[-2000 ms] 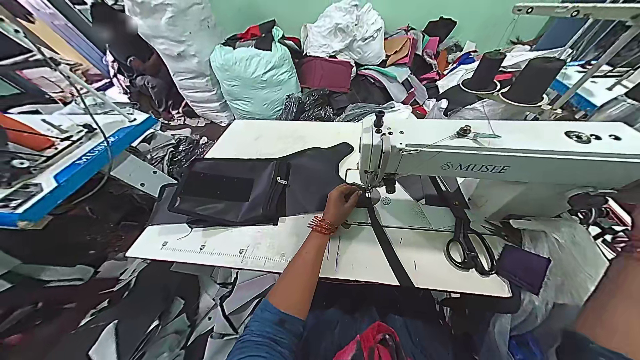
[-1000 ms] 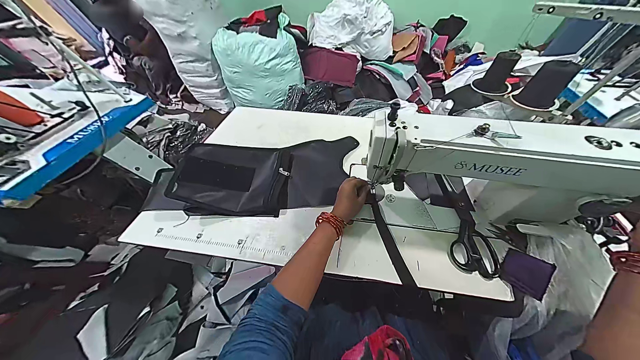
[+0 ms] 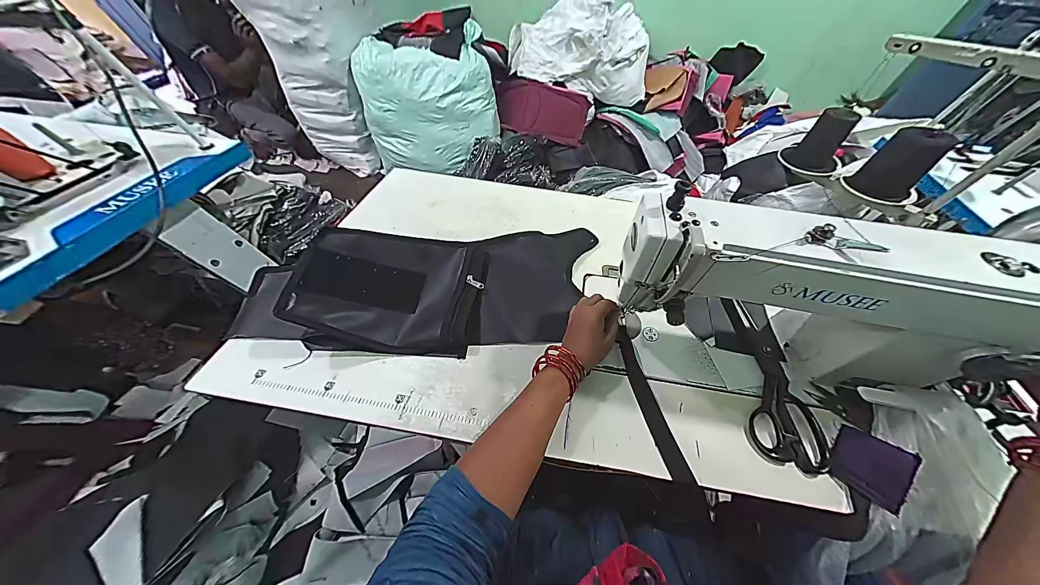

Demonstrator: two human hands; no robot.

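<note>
My left hand (image 3: 591, 329), red bangles at its wrist, has its fingers bent at the needle area of a white sewing machine (image 3: 812, 276). The fingertips are at the top end of a black fabric strip (image 3: 654, 406), which runs down over the table's front edge; whether they pinch it is hard to see. Left of the hand lies a black fabric piece (image 3: 528, 284) with a zippered pocket (image 3: 382, 288). My right hand is hidden; only its forearm and wrist bangles show at the right edge. Black scissors (image 3: 784, 406) lie right of the strip.
A dark purple fabric piece (image 3: 876, 469) lies at the table's right front corner. Thread cones (image 3: 900, 162) stand behind the machine. Full sacks (image 3: 426, 97) and fabric scraps are piled behind the white table (image 3: 325, 382). A person (image 3: 244, 73) sits at the back left, beyond another machine table (image 3: 122, 203).
</note>
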